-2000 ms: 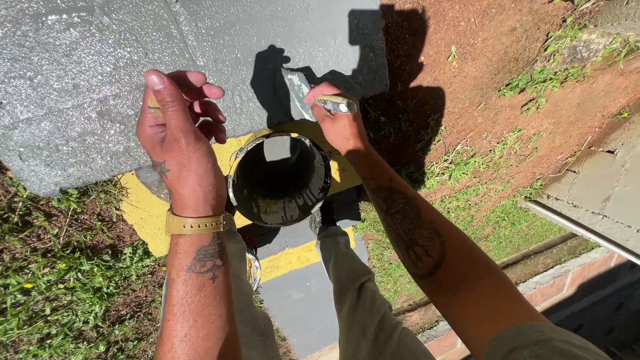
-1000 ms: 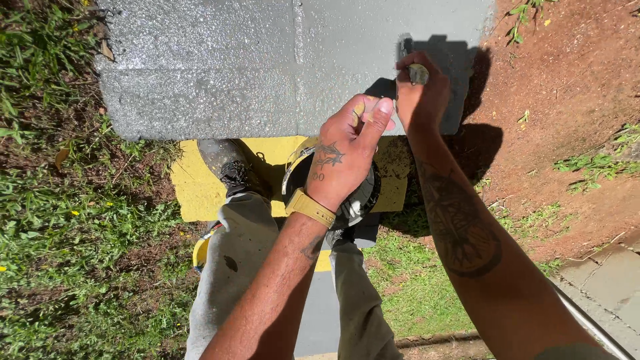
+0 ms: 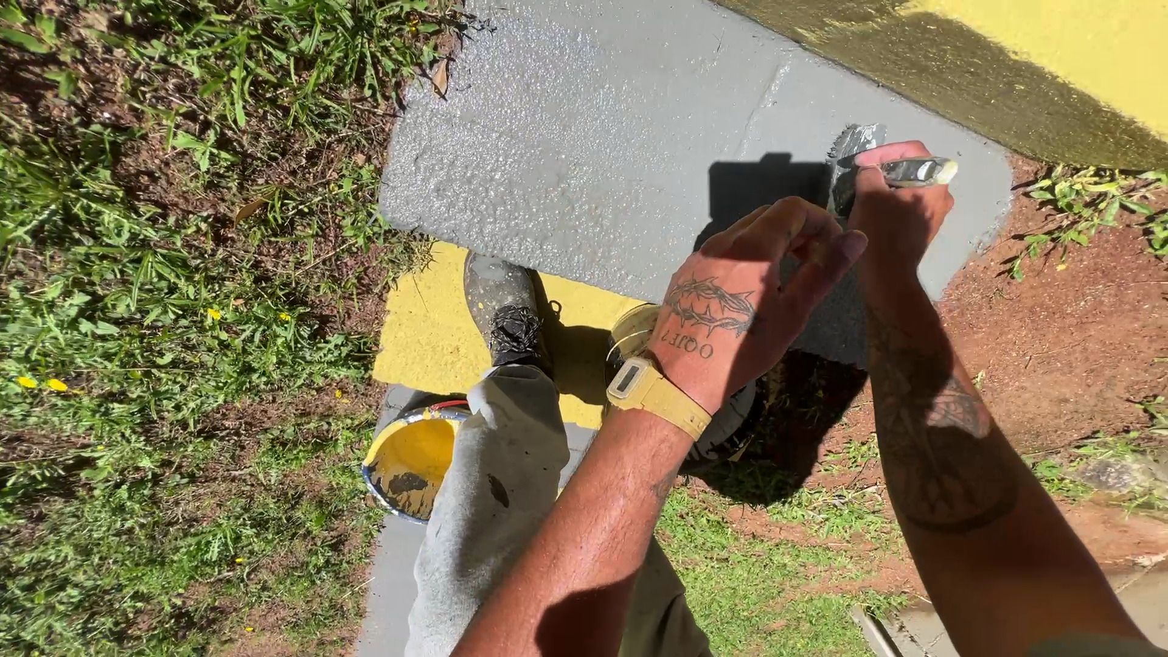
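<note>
My right hand [image 3: 899,210] grips a paintbrush [image 3: 853,155] coated in grey paint, its bristles at the wet grey painted slab [image 3: 593,137] near the right end. My left hand [image 3: 739,283], with a yellow watch on the wrist, hovers to the left of it with fingers curled; whether anything is between them cannot be told. Beneath my left forearm a paint bucket [image 3: 634,333] shows only in part, standing by my feet.
A yellow painted band [image 3: 429,338] lies under my shoe [image 3: 502,297]. A bucket with yellow paint inside [image 3: 415,461] stands beside my leg. Another yellow surface [image 3: 1077,55] adjoins the slab at the upper right. Grass borders the left, with reddish soil at right.
The view has swung, bringing in the yellow surface at the upper right. My left hand was above the bucket's left side two seconds ago and now is close to my right hand.
</note>
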